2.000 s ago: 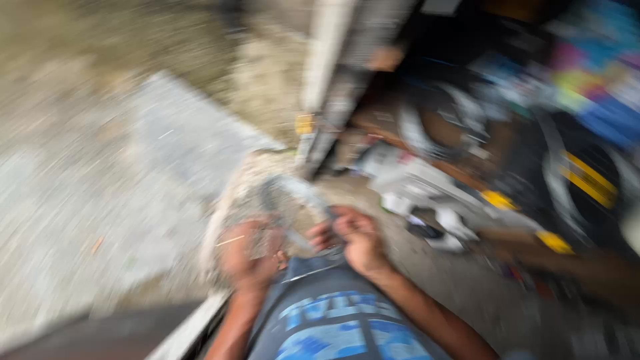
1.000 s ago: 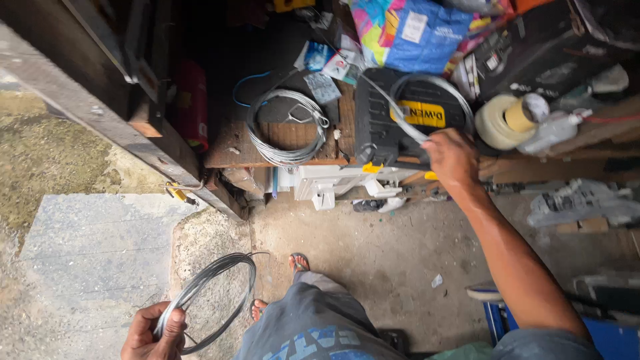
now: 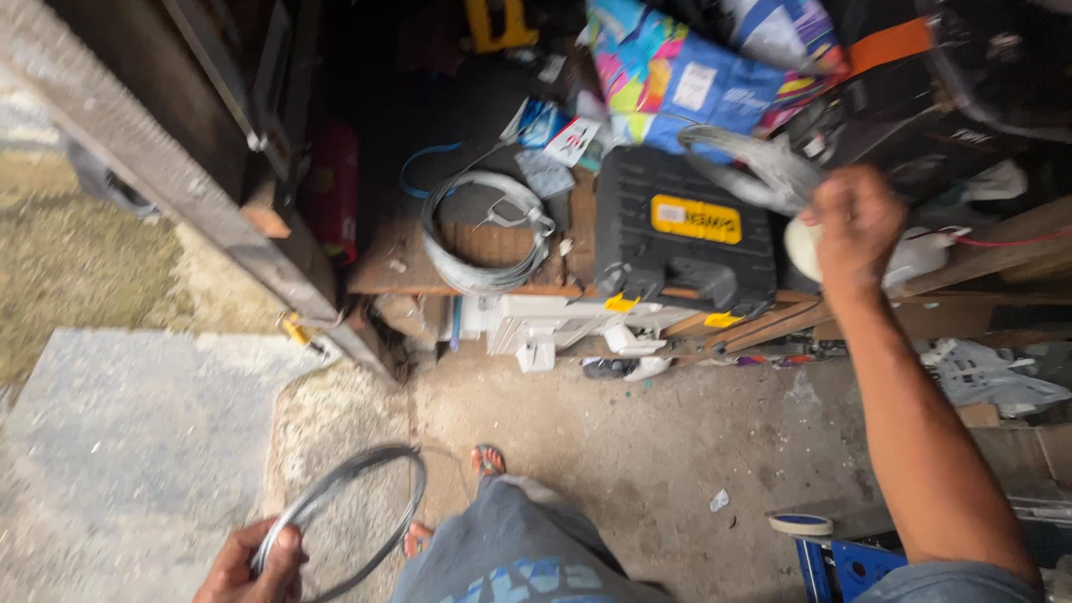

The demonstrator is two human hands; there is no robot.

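Observation:
My left hand (image 3: 255,563), low at the left, grips a coil of dark grey wire (image 3: 416,486) between thumb and fingers. My right hand (image 3: 858,222) is raised over the bench at the upper right, closed on a blurred coil of silvery wire (image 3: 741,163). That coil hangs above the right side of a black plastic tool case (image 3: 620,243) with yellow latches. Left of the case, a larger coil of grey cable (image 3: 444,264) with a looped end lies on the wooden bench.
The wooden bench edge (image 3: 394,280) bears colourful bags (image 3: 712,88) and small packets (image 3: 544,172). At the left stands a wooden post (image 3: 193,201) with a yellow-handled item (image 3: 295,329). White plastic parts (image 3: 536,322) sit below the bench. A blue metal frame (image 3: 867,569) stands lower right.
The silvery coil, lying on the black case a second ago, is now lifted in my right hand, up and to the right. My left hand still holds its dark coil.

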